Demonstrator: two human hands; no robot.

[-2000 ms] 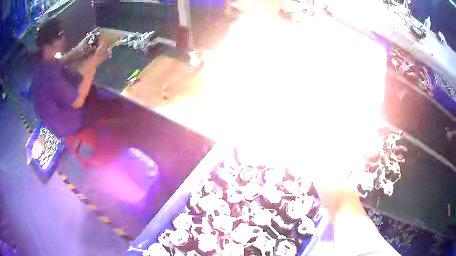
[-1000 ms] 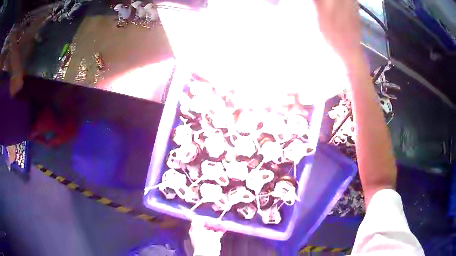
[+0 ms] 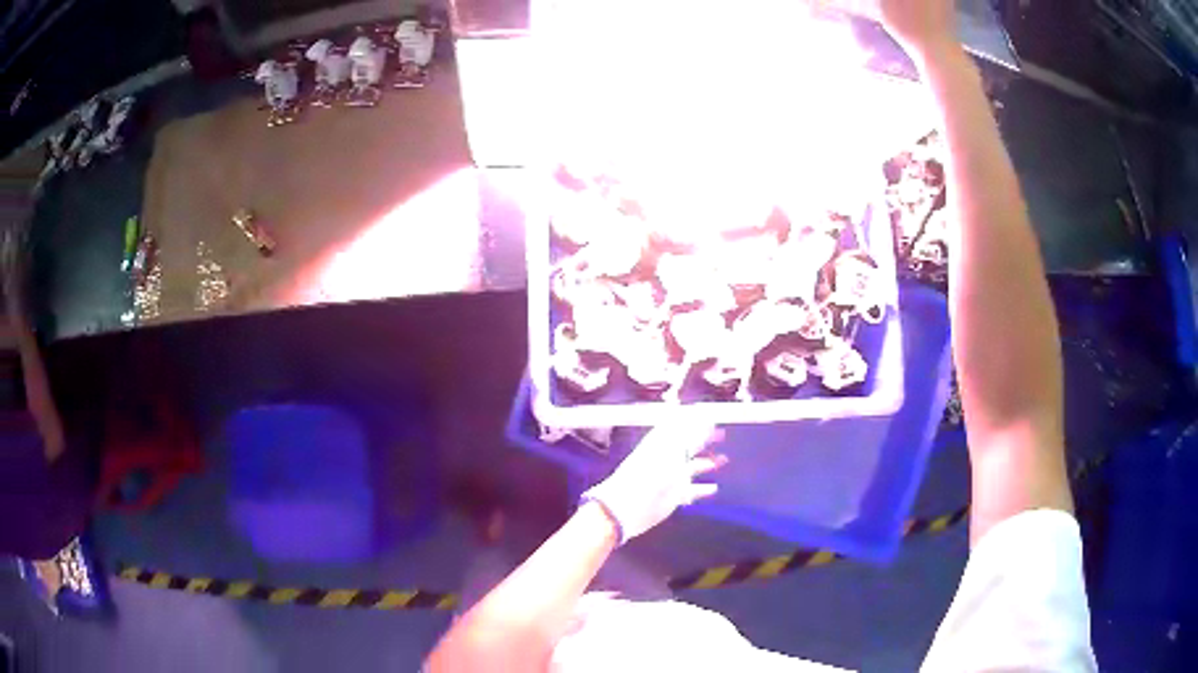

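Observation:
A blue bin with a glaring pale rim is in front of me, filled with white units with dark openings. My left hand, in a white glove, is just below the bin's front rim with its fingers apart, and nothing shows in it. My right arm reaches up past the bin's right side. My right hand is at the top edge, partly lost in glare, so its fingers and anything in them cannot be made out. Glare hides the back of the bin.
A second blue bin lies under and beside the first. Several white units stand behind a brown cardboard mat with a green item at its left. A blue stool stands below. A person's arm is at the far left.
The filled bin has shifted right and up in view and now sits straighter. My left hand has come further into view near its front rim. My right arm still reaches upward.

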